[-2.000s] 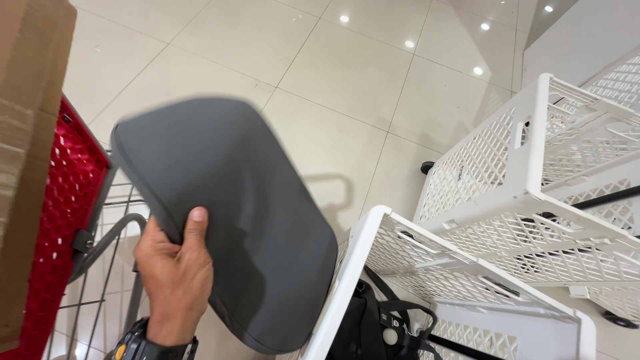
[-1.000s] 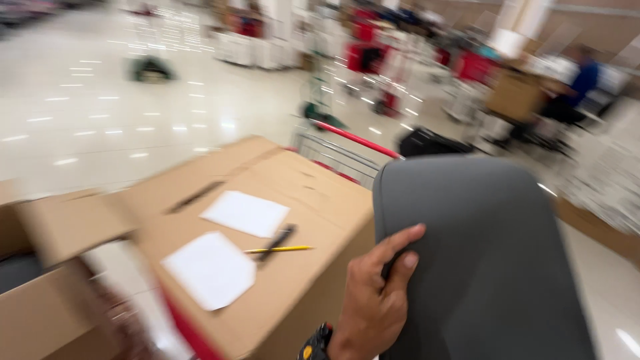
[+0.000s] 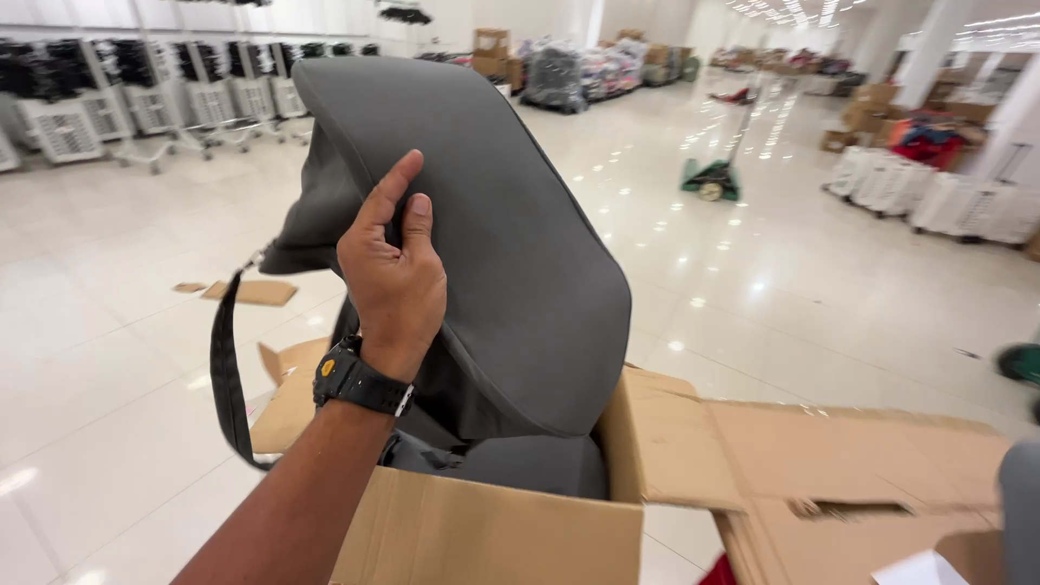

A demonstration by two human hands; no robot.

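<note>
My left hand (image 3: 398,252), with a black watch (image 3: 361,382) on the wrist, grips a dark grey fabric bag (image 3: 504,244) by its edge. Thumb and index finger lie on the smooth panel; the other fingers are folded at the edge. The bag is tilted above an open cardboard box (image 3: 496,528), and a black strap (image 3: 230,374) hangs at its left. More dark grey fabric (image 3: 536,465) lies inside the box. At the right edge part of another grey item (image 3: 1022,504) shows. My right hand is out of view.
Right of the box is a cardboard surface (image 3: 853,455) with a slot and white paper (image 3: 918,569). Flat cardboard (image 3: 252,292) lies on the tiled floor. A green pallet jack (image 3: 711,180), white crates (image 3: 934,191) and wheeled white racks (image 3: 61,130) stand farther off.
The view has swung widely, from the white baskets, past the cardboard surface, to the open box. My left hand is on smooth grey material in every frame; now a bag with a strap shows above the box.
</note>
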